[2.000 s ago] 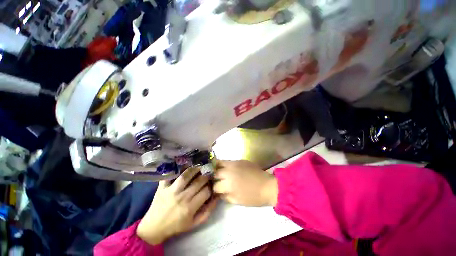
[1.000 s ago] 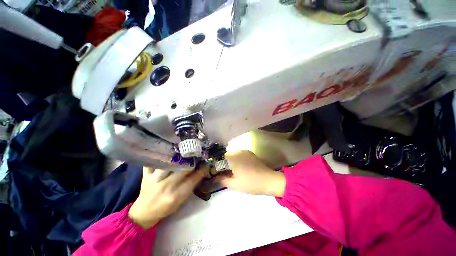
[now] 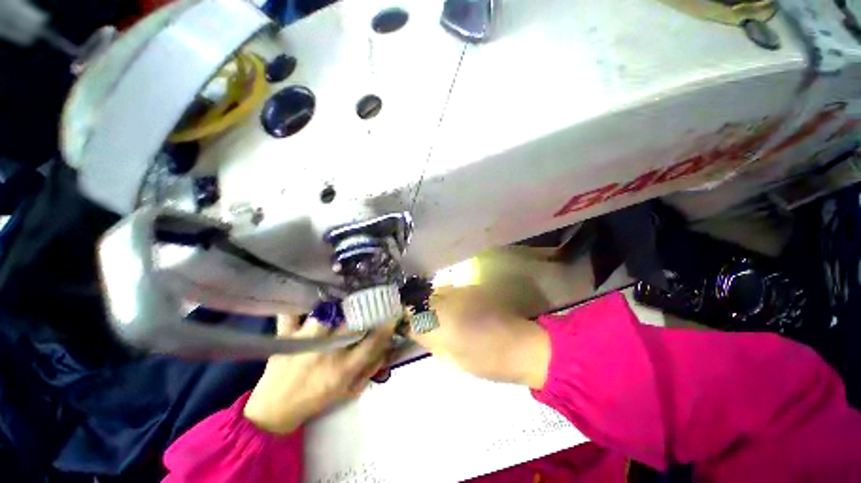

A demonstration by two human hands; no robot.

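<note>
The white lockstitch machine [image 3: 510, 123] fills the upper view, its head close to the camera. Its tension dial [image 3: 371, 307] hangs just above my hands. My left hand [image 3: 316, 377] lies under the head, fingertips by the needle area. My right hand [image 3: 486, 325] is beside it, slightly blurred, fingers bent at the lit spot. A narrow dark cloth edge [image 3: 408, 360] shows between and below my fingers; the fingertips and needle are mostly hidden. The dark navy garment piece [image 3: 123, 406] is heaped left of the needle.
The white table [image 3: 425, 424] runs in front of my hands. A glossy black tray or bag [image 3: 746, 292] lies at the right, near my pink sleeve [image 3: 699, 387]. Dark cloth [image 3: 642, 241] hangs under the arm. A white tape-like loop [image 3: 160, 104] is at the head's left end.
The view has moved closer to the machine head. My hands stay together at the needle area. Less of the dark cloth piece shows between them than a second ago.
</note>
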